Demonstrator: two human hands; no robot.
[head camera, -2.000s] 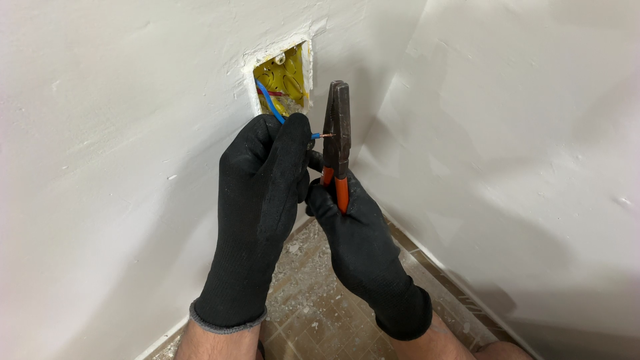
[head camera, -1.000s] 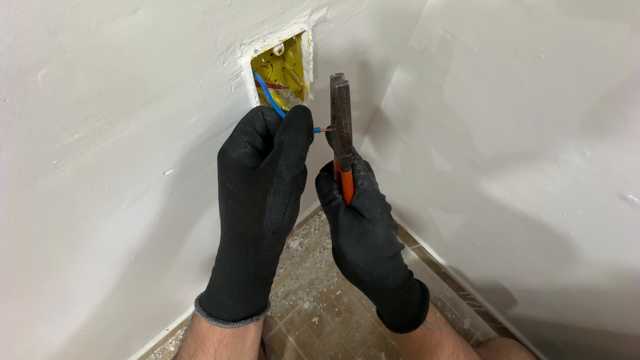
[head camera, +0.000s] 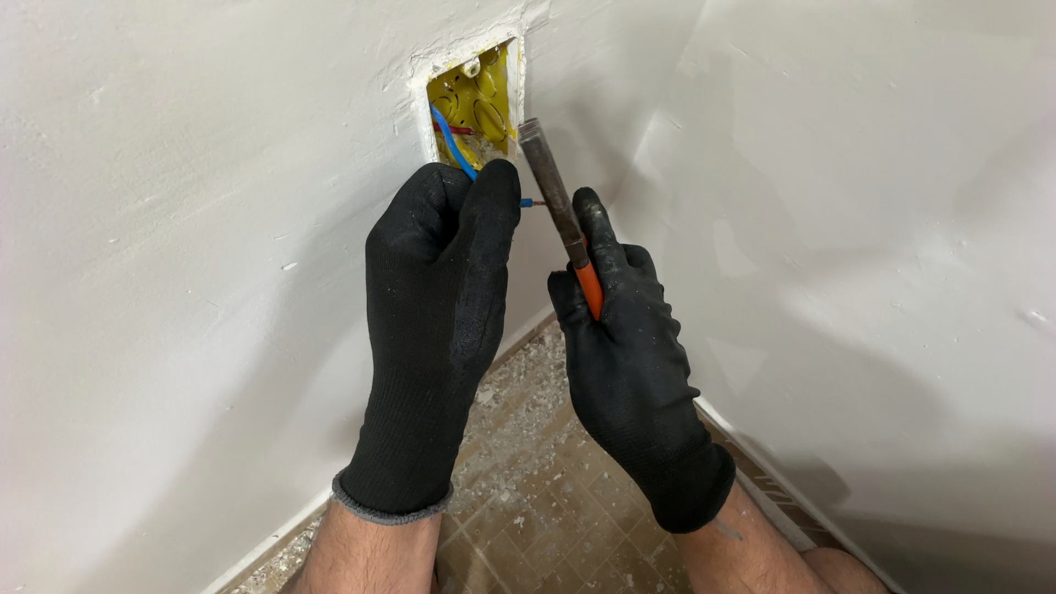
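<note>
My left hand (head camera: 437, 313), in a black work glove, pinches a blue insulated wire (head camera: 452, 142) that comes out of a yellow electrical wall box (head camera: 489, 91). The wire's short bare copper end sticks out to the right of my fingertips and meets or passes behind the jaws of the pliers (head camera: 551, 181); which of the two I cannot tell. My right hand (head camera: 631, 346), gloved alike, holds the pliers by their orange handles, with the index finger stretched up beside them. The jaws tilt up and to the left. A red wire (head camera: 454, 129) lies inside the box.
Rough white plaster (head camera: 417, 91) rims the box opening. A white wall (head camera: 206, 247) on the left and another wall (head camera: 866, 247) on the right meet in a corner beyond my hands. Below lies a tiled floor (head camera: 528, 528) strewn with plaster crumbs and dust.
The pliers have turned from nearly upright to leaning left, and my right index finger has extended beside them. My left hand still pinches the blue wire in about the same place.
</note>
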